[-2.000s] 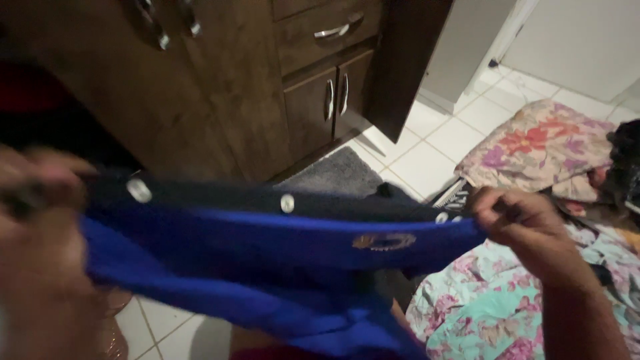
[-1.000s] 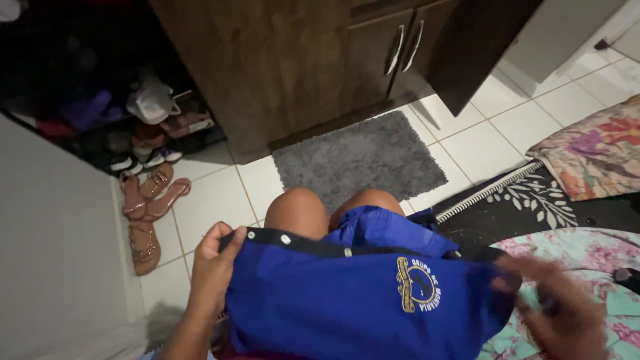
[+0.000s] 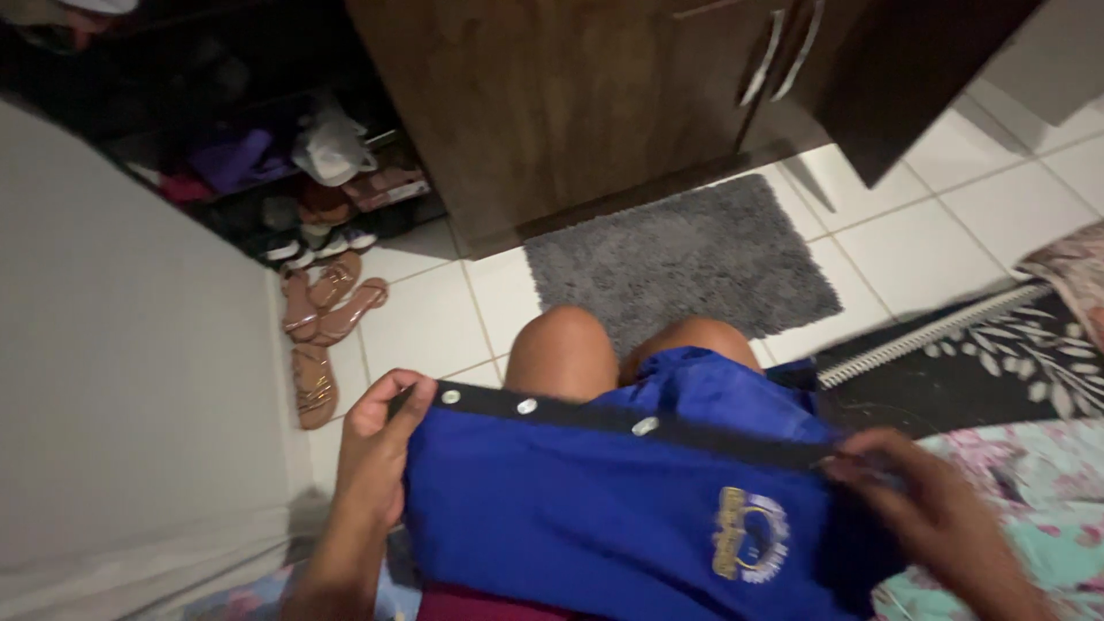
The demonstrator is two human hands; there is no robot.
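Observation:
A blue shirt (image 3: pixel 552 509) with a dark button placket and an embroidered emblem lies across my lap, below my bare knees. Several pale buttons show along the placket (image 3: pixel 586 414). My left hand (image 3: pixel 384 440) pinches the placket's left end between thumb and fingers. At the other end, my right hand (image 3: pixel 923 500), a little blurred, has its fingertips on the placket. The band runs nearly straight between both hands, sloping slightly down to the right. Part of the shirt is bunched near my right knee.
A grey shaggy rug (image 3: pixel 681 259) lies on white floor tiles before a dark wooden cabinet (image 3: pixel 552 112) with an open door. Sandals (image 3: pixel 315 384) stand beside a shoe rack at left. At right are floral cloth (image 3: pixel 1056 500) and black leaf-patterned fabric (image 3: pixel 949 371).
The shirt, held up and stretched between both hands two seconds ago, now lies lower over my lap. My right hand, blurred beside the emblem side one second ago, is now at the placket. The view has tilted.

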